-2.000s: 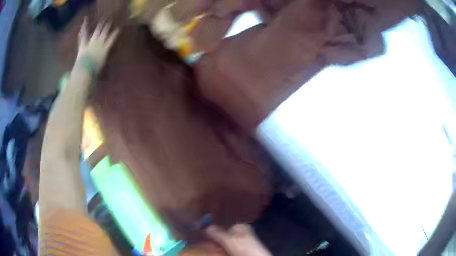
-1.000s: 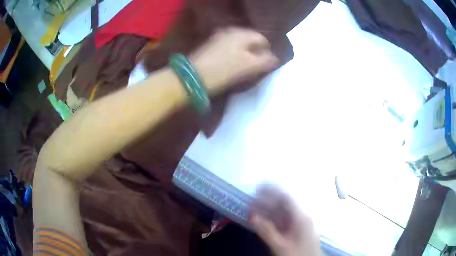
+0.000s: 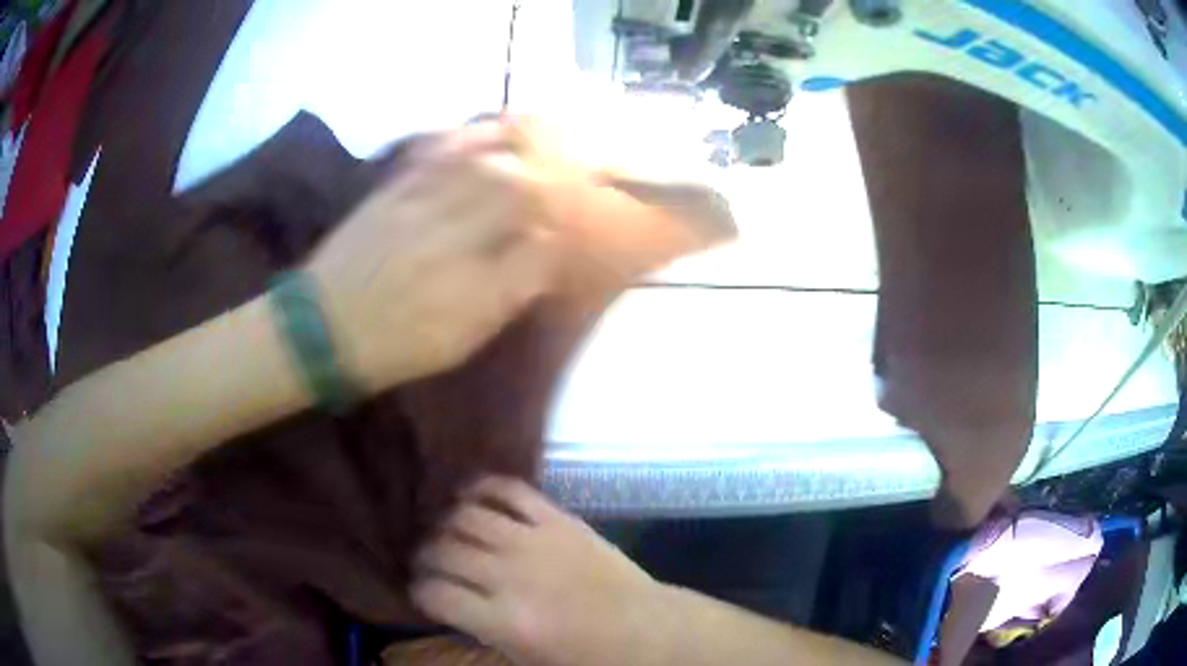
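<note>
A brown garment (image 3: 482, 403) lies over the left part of the white machine table and hangs over its near edge. One end of it reaches toward the needle area. My left hand (image 3: 436, 254), with a green bangle, is blurred and holds the cloth on the table, left of the machine head. My right hand (image 3: 514, 572) grips the cloth lower down, at the near edge. The white sewing machine head (image 3: 833, 33) with blue "JACK" lettering is at the top; its presser foot area (image 3: 755, 137) is brightly lit, with the cloth short of it.
A hanging brown piece (image 3: 957, 260) drapes from the machine over the table edge at right. A ruler strip (image 3: 729, 488) runs along the near edge. A blue crate (image 3: 940, 586) with pink pieces (image 3: 1035, 566) stands below right. Red cloth (image 3: 50, 143) lies at far left.
The view has swung right, bringing the machine head into view. My left hand has brought brown cloth across the table toward the machine. My right hand has moved onto the cloth.
</note>
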